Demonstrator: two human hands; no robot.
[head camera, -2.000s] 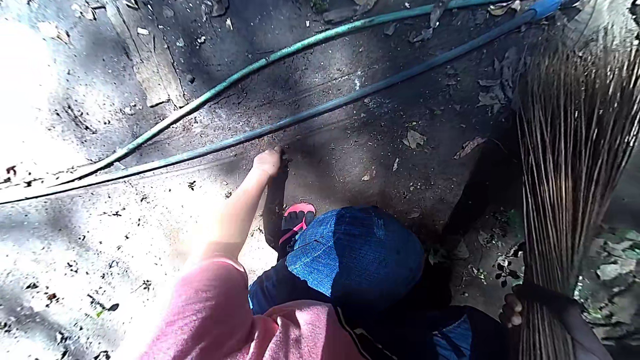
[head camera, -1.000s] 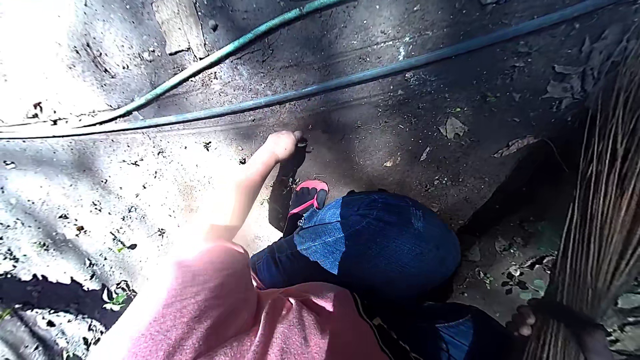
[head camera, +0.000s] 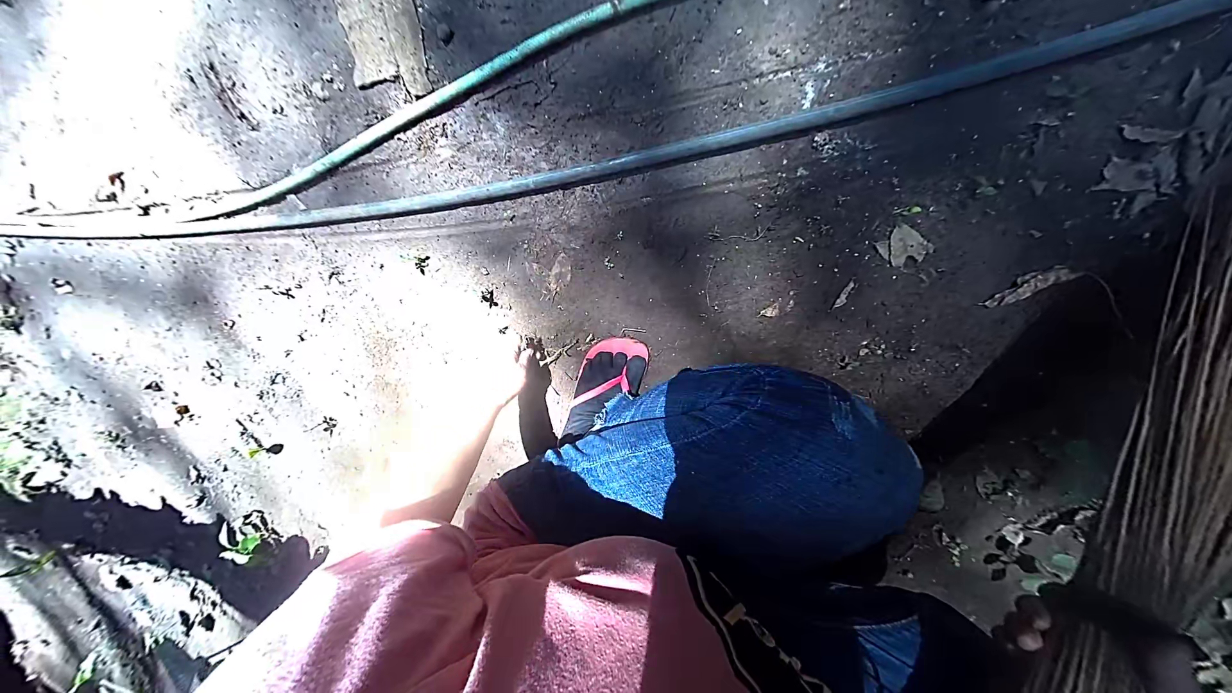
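Observation:
My left hand (head camera: 525, 364) is low beside my foot in a pink flip-flop (head camera: 611, 371), with its fingers at a small twig (head camera: 561, 352) near the ground. Glare hides much of the hand, so its hold on the twig is uncertain. At the lower right, my right hand (head camera: 1035, 624) grips a broom of thin stiff sticks (head camera: 1145, 481), its bristles pointing up along the right edge. My knee in blue jeans (head camera: 780, 452) is bent between the two hands.
A green hose (head camera: 462, 87) and a blue-grey hose (head camera: 693, 149) lie across the dirt ahead. A flat piece of wood or bark (head camera: 385, 43) rests beyond them. Dry leaves (head camera: 907, 245) are scattered on the right, and a small green plant (head camera: 245, 544) stands at the lower left.
My left hand has drawn back from near the hoses to beside the flip-flop, and a twig now shows at its fingers. My right hand keeps its grip on the broom. The view has shifted somewhat.

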